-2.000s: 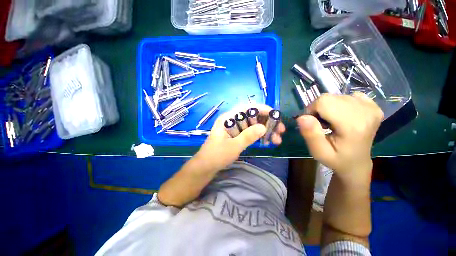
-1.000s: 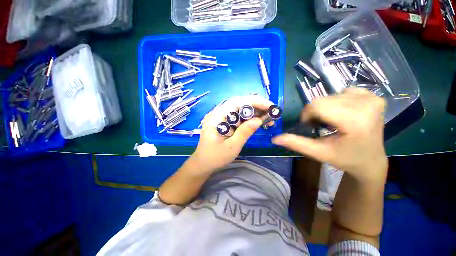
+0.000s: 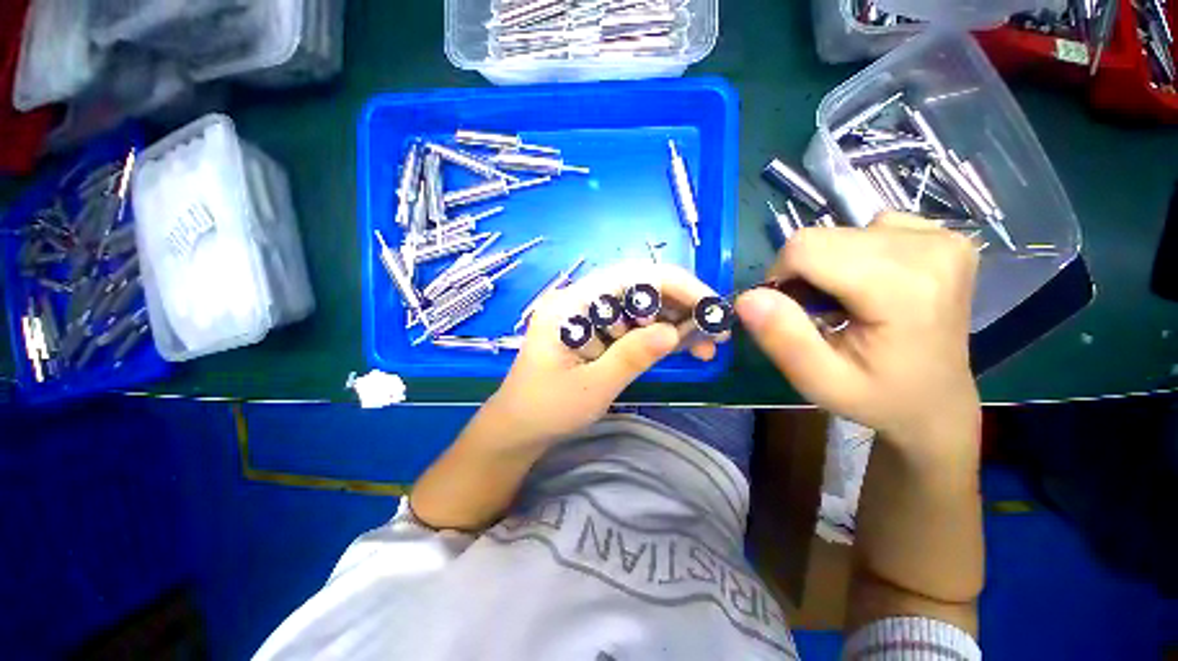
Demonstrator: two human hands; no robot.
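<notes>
My left hand (image 3: 601,342) holds several silver cylinders (image 3: 640,302) above the front of the blue tray (image 3: 370,233). Their round ends face up, with dark rings and pale centres. Three sit close together and one stands apart at my fingertips (image 3: 712,314). My right hand (image 3: 872,323) is closed around a small dark tool, mostly hidden in the fist. Its thumb and fingertips are beside the separate cylinder; whether the tool touches it I cannot tell. Loose silver parts with thin pins (image 3: 452,278) lie in the tray, mostly on its left side.
A clear box of jumbled parts (image 3: 1033,168) stands at the right, with loose sleeves (image 3: 793,182) beside it. A clear box of aligned parts (image 3: 581,65) is beyond the tray. A lidded box (image 3: 207,258), second blue tray (image 3: 91,375) and tissue (image 3: 377,389) are left.
Over the last second my right hand has moved slightly and its thumb is now near the separate cylinder's end. My left hand still holds the cylinders in almost the same place.
</notes>
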